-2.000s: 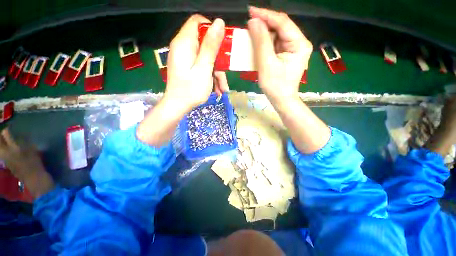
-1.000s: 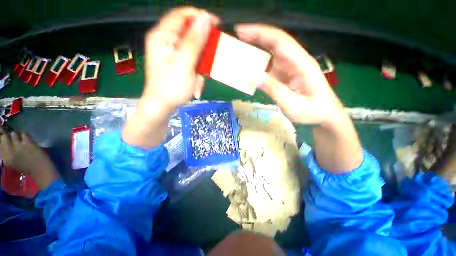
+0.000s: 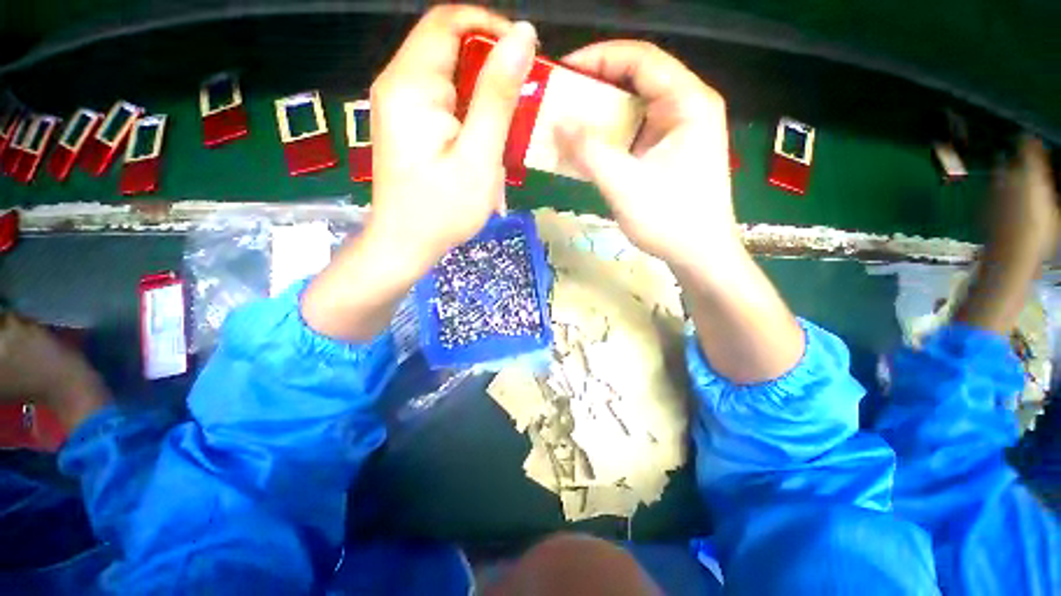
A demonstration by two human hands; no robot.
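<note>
A red-and-white phone housing [image 3: 563, 121] is held up in both hands above the conveyor, tilted a little down to the right. My left hand [image 3: 442, 140] grips its red end, thumb on the upper face. My right hand [image 3: 669, 151] grips its white end, thumb on the white face. The fingers behind the housing are hidden. Below the hands, a blue tray [image 3: 542, 279] holds many tiny silvery parts.
Housings [image 3: 306, 134] lie spaced on the green belt [image 3: 861, 175]. Tan paper pieces [image 3: 605, 396] lie right of the tray. A clear bag [image 3: 221, 262] and a single housing [image 3: 163, 326] lie left. Other people's hands show at far left and far right [image 3: 1018, 233].
The housing was swung lower right a second ago and is now higher and more level. My hands are closer together. The belt housings have shifted; the right neighbour's hand has moved up over the belt.
</note>
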